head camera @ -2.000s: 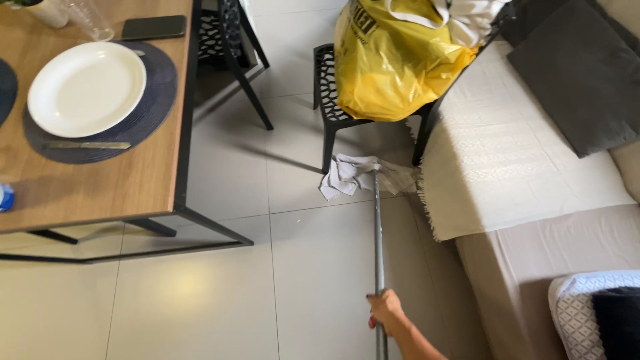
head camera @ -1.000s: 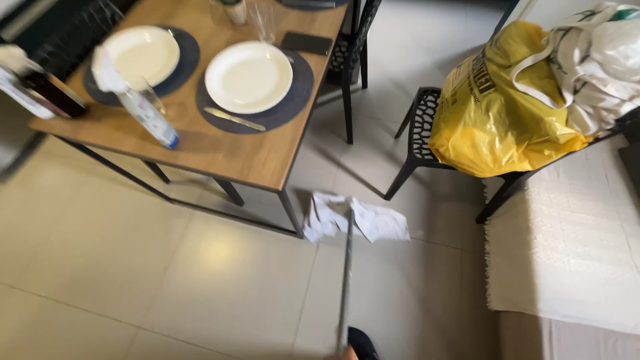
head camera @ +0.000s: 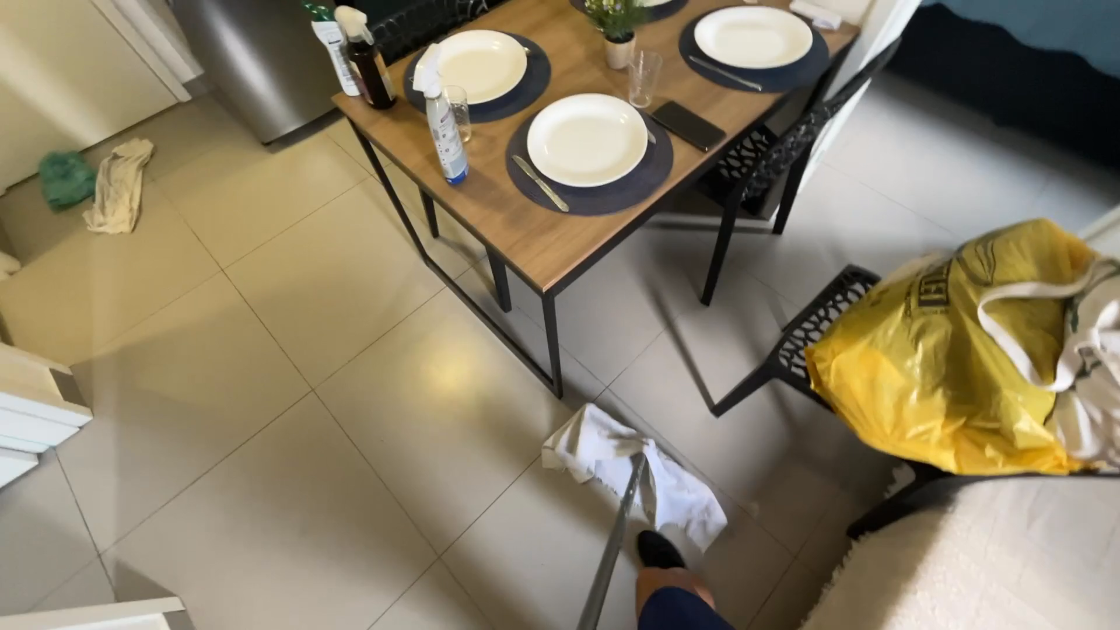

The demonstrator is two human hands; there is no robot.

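A white cloth (head camera: 595, 442) lies spread on the tiled floor at the foot of a grey metal pole (head camera: 612, 547), just beyond the near corner leg of the wooden table. The pole runs down out of the bottom edge, and neither of my hands shows in the head view. A dark shoe (head camera: 659, 549) and a bare leg stand right beside the cloth, with dark blue fabric (head camera: 682, 610) below. The cloth covers whatever is at the pole's lower end.
The table (head camera: 542, 254) holds plates, spray bottles, glasses and a phone (head camera: 689, 125). A black chair (head camera: 792, 350) bears a yellow plastic bag (head camera: 945, 376), next to a sofa with a cream cover (head camera: 980, 560). A green bag (head camera: 66, 180) and a beige cloth (head camera: 120, 185) lie far left.
The cloth on the pole has moved from beside the bagged chair and sofa to the table's corner leg. The hand seen on the pole earlier is out of view. The view has swung left.
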